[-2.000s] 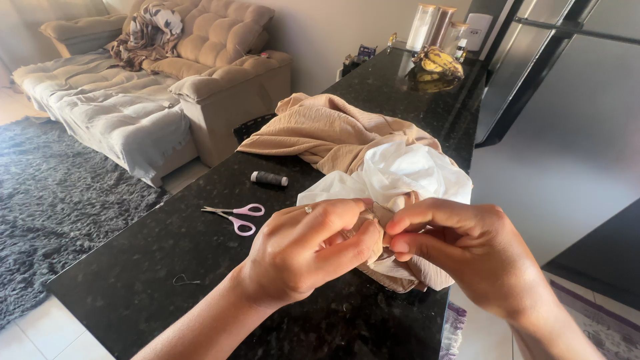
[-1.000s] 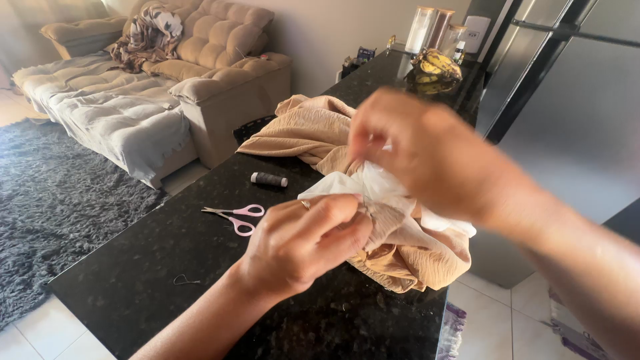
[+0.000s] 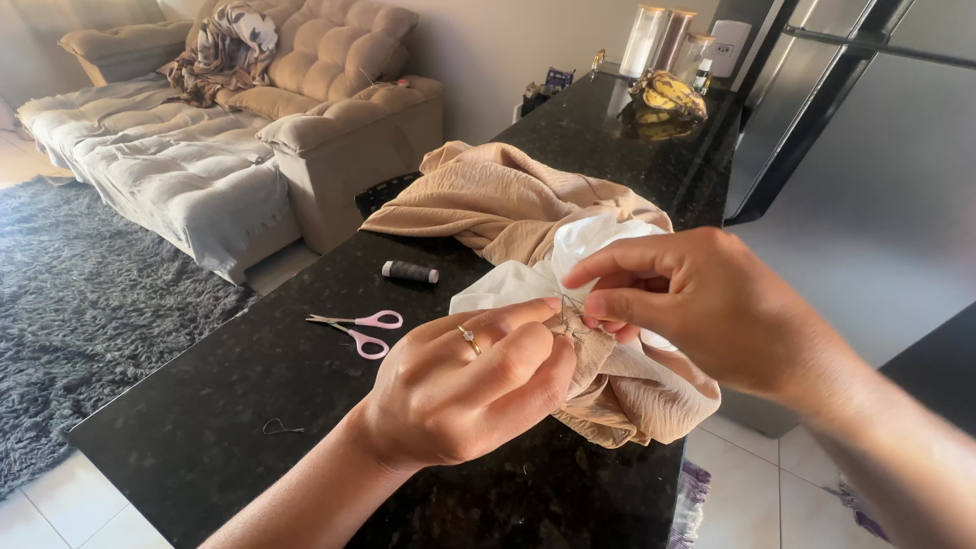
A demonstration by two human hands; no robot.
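A beige crinkled fabric [image 3: 503, 191] with a white fabric [image 3: 503, 286] lies bunched on the black stone counter. My left hand [image 3: 480, 374], a ring on one finger, pinches a gathered edge of the beige fabric. Dark thread [image 3: 572, 313] forms loose loops at that edge, between the two hands. Beside it my right hand [image 3: 671, 297] has thumb and fingertips together at the thread; whether a needle is in them cannot be told. Pink-handled scissors [image 3: 354, 324] lie partly spread left of my left hand, with a spool of dark thread [image 3: 410, 271] above them.
A loose bit of thread [image 3: 283, 428] lies on the counter [image 3: 191, 450] at the left. Bananas [image 3: 669, 95] and glass jars [image 3: 644, 42] stand at its far end. A refrigerator [image 3: 862, 191] is on the right; a beige sofa [image 3: 351, 114] and grey rug [image 3: 61, 320] are on the left.
My right hand, raised and blurred above the fabric one second ago, is now lower, close to my left hand. My left hand still pinches the fabric.
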